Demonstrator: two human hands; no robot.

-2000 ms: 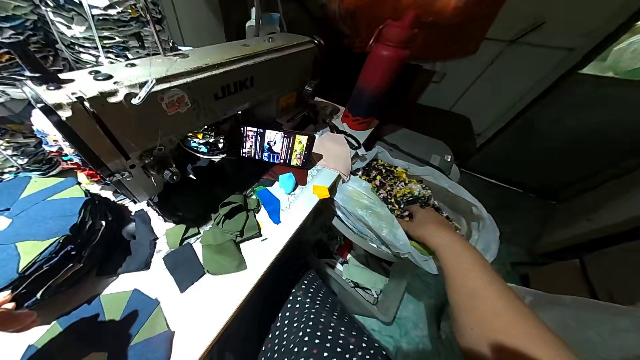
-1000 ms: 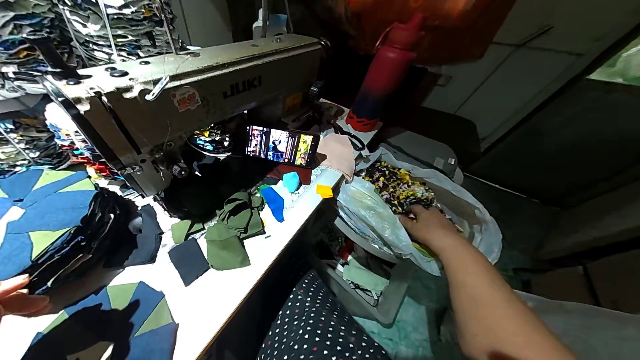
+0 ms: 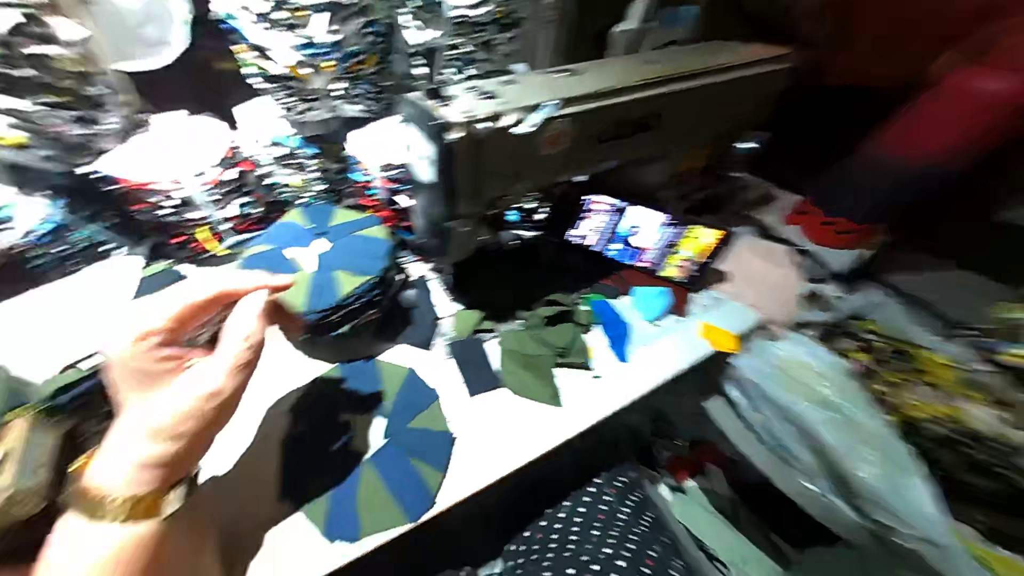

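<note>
My left hand (image 3: 192,360), with a gold watch at the wrist, is at the left edge of a stack of round patchwork pieces (image 3: 320,252) in blue and green; blur hides whether the fingers grip it. A second patchwork ring (image 3: 392,456) lies flat nearer me, partly in the hand's shadow. Green fabric scraps (image 3: 532,364) and a dark square scrap (image 3: 474,366) lie to the right of it, below the sewing machine (image 3: 608,120). Blue scraps (image 3: 614,328) and a yellow scrap (image 3: 720,338) are near the table edge. My right hand is out of view.
A lit phone (image 3: 644,236) leans by the machine. A red bottle (image 3: 944,120) stands behind at the right. A plastic bag (image 3: 832,424) with patterned fabric is right of the table. Piles of scraps (image 3: 304,72) rise behind. My knee in dotted cloth (image 3: 600,520) is below the table edge.
The view has swung left. My right hand, earlier on the patterned fabric in the bag, is out of view. My left hand, barely visible before, now shows fully by the stack.
</note>
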